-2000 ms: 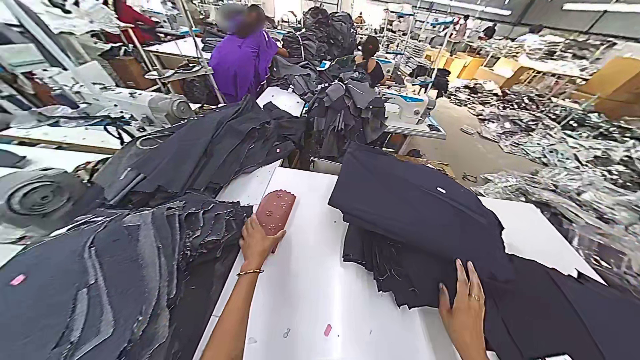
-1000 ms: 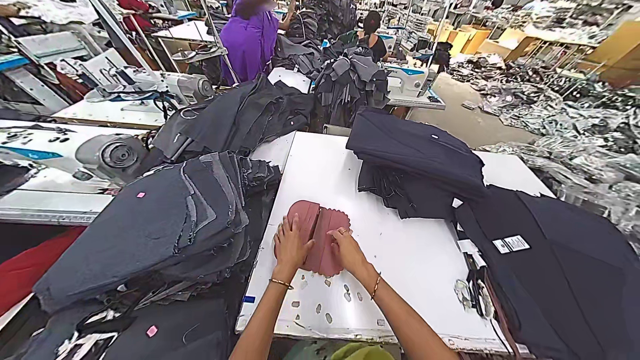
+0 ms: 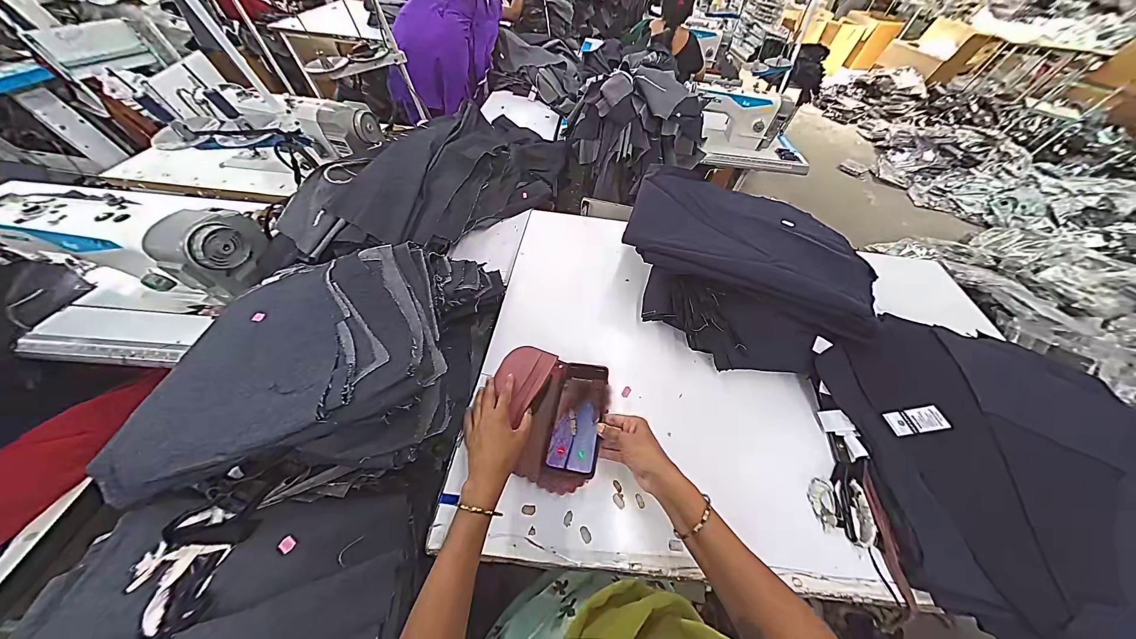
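A reddish-brown scalloped pouch [image 3: 531, 377] lies opened on the white tabletop [image 3: 577, 293] near its front edge. On its right part rests a smartphone [image 3: 577, 422] with its screen lit. My left hand [image 3: 497, 430] holds the raised left flap of the pouch, fingers over it. The fingertips of my right hand [image 3: 632, 444] pinch the right edge of the phone. Left of the pouch lies a pile of dark grey cut fabric pieces [image 3: 266, 364]; a folded dark navy fabric stack [image 3: 754, 257] sits behind and to the right.
Dark fabric with a white label [image 3: 917, 421] drapes over the table's right side. Sewing machines [image 3: 213, 244] stand at the left, another [image 3: 741, 111] at the back. A person in purple [image 3: 444, 53] is beyond heaped grey fabric [image 3: 635, 115]. Plastic-wrapped bundles [image 3: 1038, 204] cover the right floor.
The pouch has been opened, and the phone now shows in it. Two seconds ago my left hand was at the closed pouch while my right hand lay on dark fabric; now it grips the phone.
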